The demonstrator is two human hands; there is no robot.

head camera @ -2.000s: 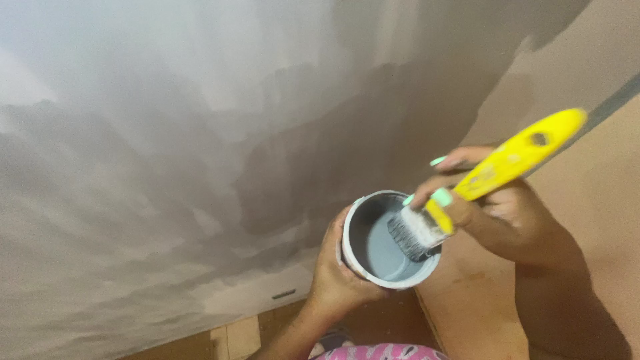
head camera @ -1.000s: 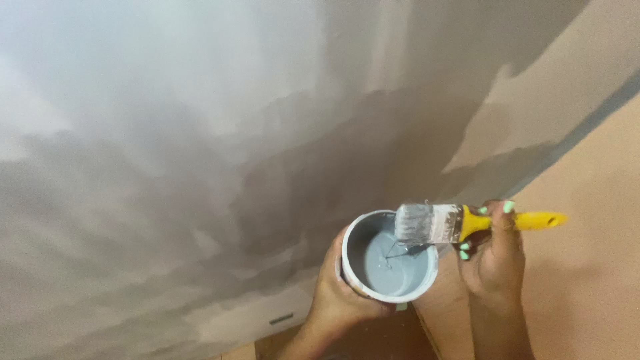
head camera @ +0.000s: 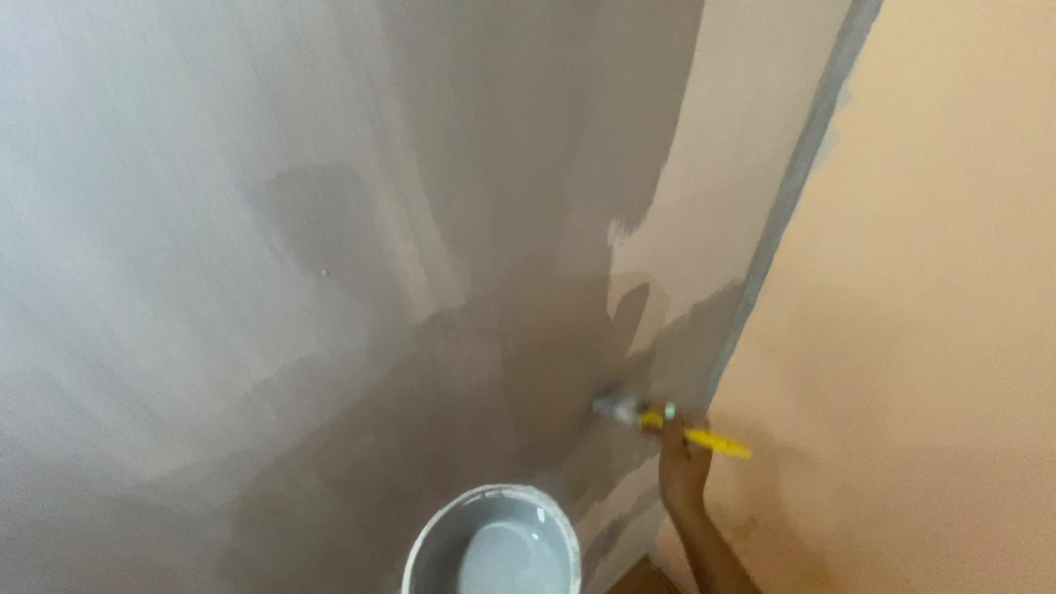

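Observation:
My right hand (head camera: 683, 450) is closed around a yellow-handled paintbrush (head camera: 718, 442), low right of centre. The brush's grey-wet bristles touch the wall (head camera: 528, 355), where darker, fresh-looking grey paint meets paler patches. At the bottom edge stands the open round paint bucket (head camera: 491, 495), its white rim smeared and grey paint (head camera: 516, 561) inside. My left hand is out of the frame, so its hold on the bucket cannot be seen.
A grey painted strip (head camera: 775, 223) runs down the corner where the grey wall meets a peach-coloured wall (head camera: 932, 289). A piece of brown floor (head camera: 645, 577) shows at the bottom, right of the bucket.
My right hand has moved the brush from the bucket to the wall. My left hand, seen holding the bucket before, has left the view. The view has shifted.

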